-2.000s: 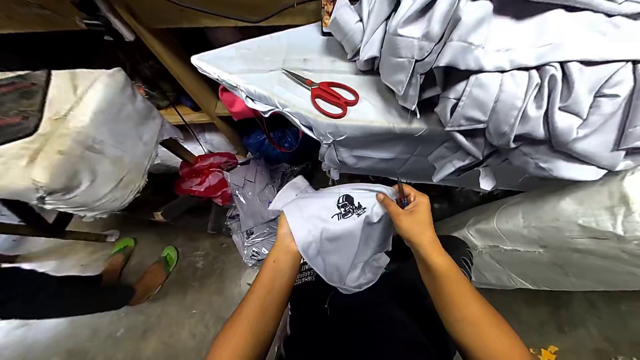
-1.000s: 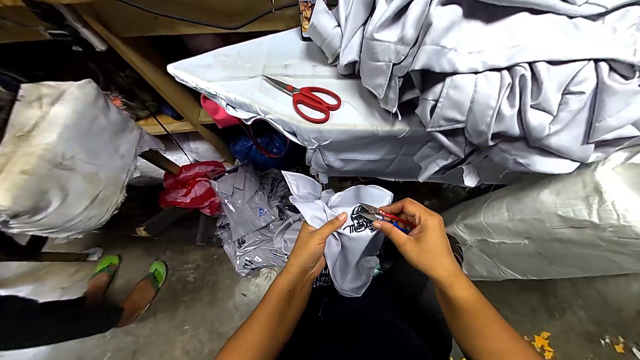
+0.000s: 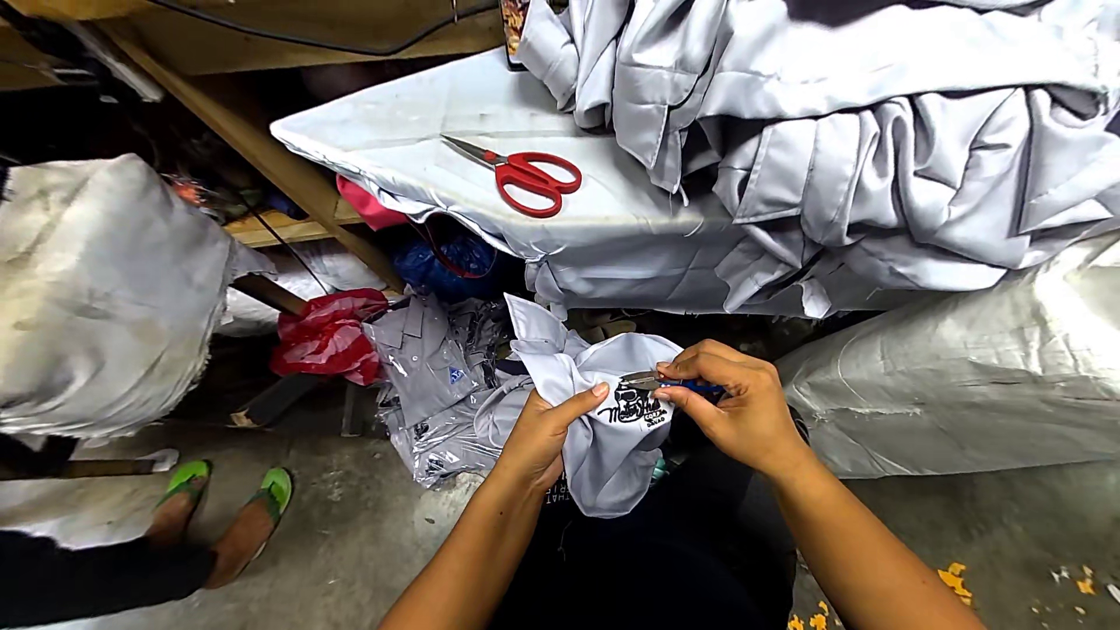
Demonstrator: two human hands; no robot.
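My left hand [image 3: 547, 437] pinches a light grey cloth piece [image 3: 604, 472] between thumb and fingers, left of its black embroidered emblem [image 3: 632, 404]. In my right hand [image 3: 731, 398] is a pair of small thread snips [image 3: 646, 381] with metal blades and a blue part at the grip. The blade tips lie at the top of the emblem, against the cloth. Beyond my hands, red-handled scissors [image 3: 529, 182] rest on the white-covered ironing board, their blades pointing up and left.
Grey garments [image 3: 840, 157] are heaped on the right of the ironing board [image 3: 385, 114]. Plastic-wrapped shirts [image 3: 429, 367] and a red plastic bag [image 3: 328, 337] lie below its left part. Another person's feet in green flip-flops [image 3: 276, 494] are at lower left. A covered bundle [image 3: 962, 376] is at right.
Two seconds ago the cloth was spread flatter with the emblem facing up; now it is bunched in my left hand. My right hand has brought the snips onto the emblem.
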